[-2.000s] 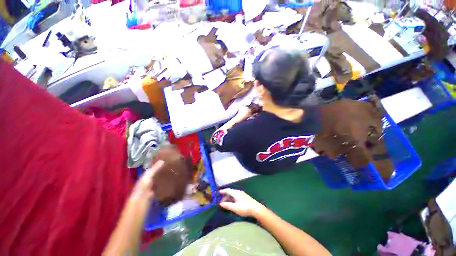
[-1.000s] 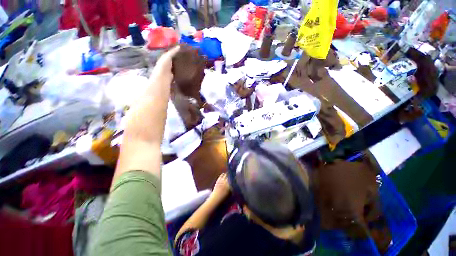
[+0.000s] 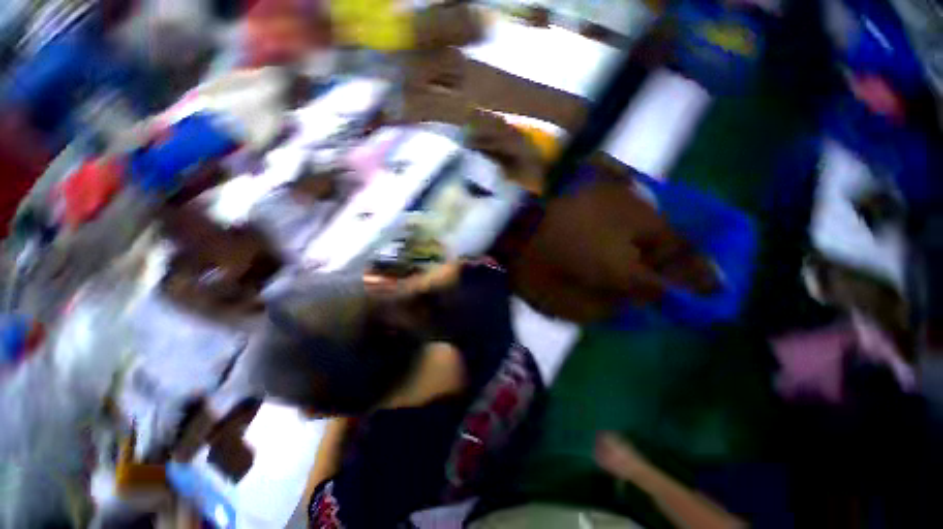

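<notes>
The frame is strongly blurred. My right hand [image 3: 617, 455] is small and blurred at the lower right, above the green floor; its fingers cannot be made out. My left hand is out of the picture. Crumpled brown fabric [image 3: 219, 253] lies on the cluttered white table on the left, beyond the seated person. A white sewing machine [image 3: 377, 201] stands in front of that person. A larger brown fabric heap [image 3: 589, 243] hangs over a blue basket [image 3: 732, 253] to the right of the person.
A person in a dark cap and black shirt [image 3: 414, 455] sits close in front of me, bent towards the machine. Green floor [image 3: 641, 382] shows at the right. A pink piece [image 3: 817, 362] lies at the far right. A yellow thing [image 3: 374, 21] is at the top.
My view has turned, and the scene appears rotated. My left arm, which held a brown piece over the table, has left the picture. My right hand has come into view.
</notes>
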